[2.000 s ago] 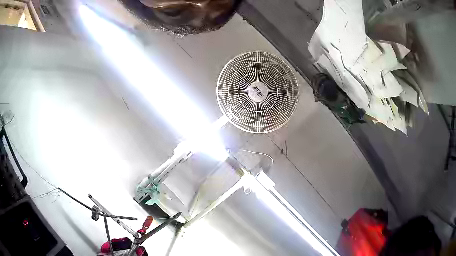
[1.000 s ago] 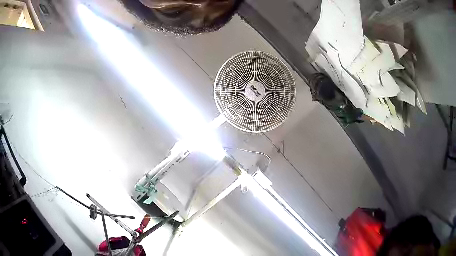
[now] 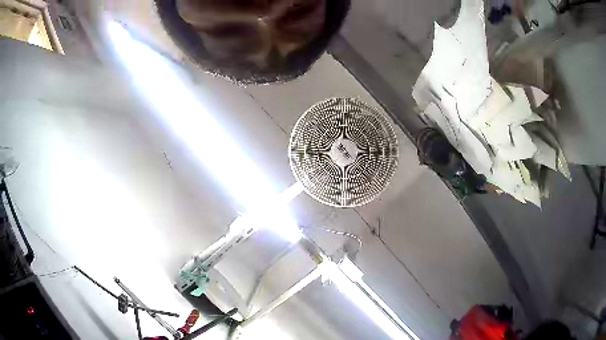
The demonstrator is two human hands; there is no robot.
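Neither of my hands shows. The camera faces up at the ceiling and walls. A dark box with a small red light (image 3: 30, 309), likely the machine's front panel, is cut off at the lower left. Thin dark metal rods of a stand (image 3: 148, 309) rise at the bottom left, with a red-handled item (image 3: 190, 321) beside them. No garment piece can be made out.
A part of a person's head (image 3: 256, 40) fills the top centre. A round fan (image 3: 343, 152) and bright tube lights (image 3: 193, 133) hang on a white frame. White paper-like sheets (image 3: 475, 99) hang at the upper right. A red object (image 3: 484, 323) is at the lower right.
The fan, lights, sheets and stand have shifted down in the picture. The head at the top now shows more. The red things at the bottom are cut off more.
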